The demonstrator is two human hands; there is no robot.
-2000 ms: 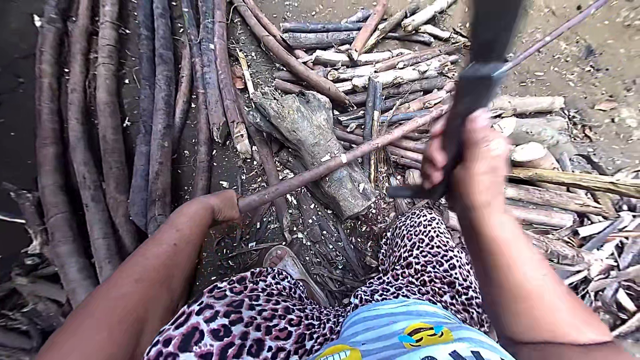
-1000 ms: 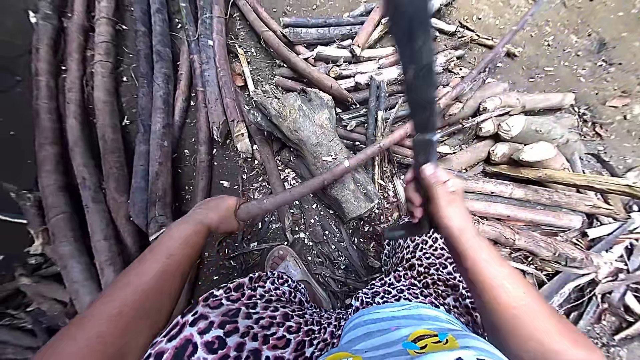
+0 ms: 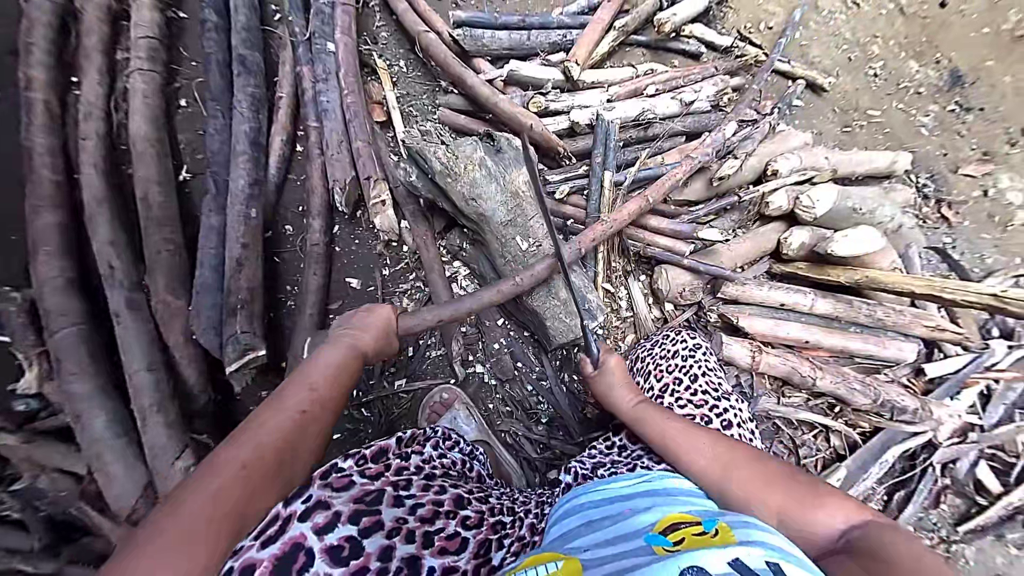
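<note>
My left hand [image 3: 364, 332] is closed around the near end of a long wooden pole [image 3: 496, 292], which slants up to the right over a thick wooden chopping block [image 3: 512, 216]. My right hand [image 3: 612, 380] grips the handle of a machete [image 3: 560, 248]. Its dark blade is seen nearly edge-on and crosses the pole above the block; whether it touches the pole I cannot tell. Pale wood chips lie around the block.
Long poles [image 3: 152, 184] lie side by side at the left. Cut wood pieces [image 3: 848, 204] are piled at the right, with split scraps [image 3: 976, 432] below them. A sandaled foot [image 3: 460, 416] rests just below the block.
The machete was raised at the right and has come down to the pole over the block, my right hand moving with it. My left hand still holds the pole's near end.
</note>
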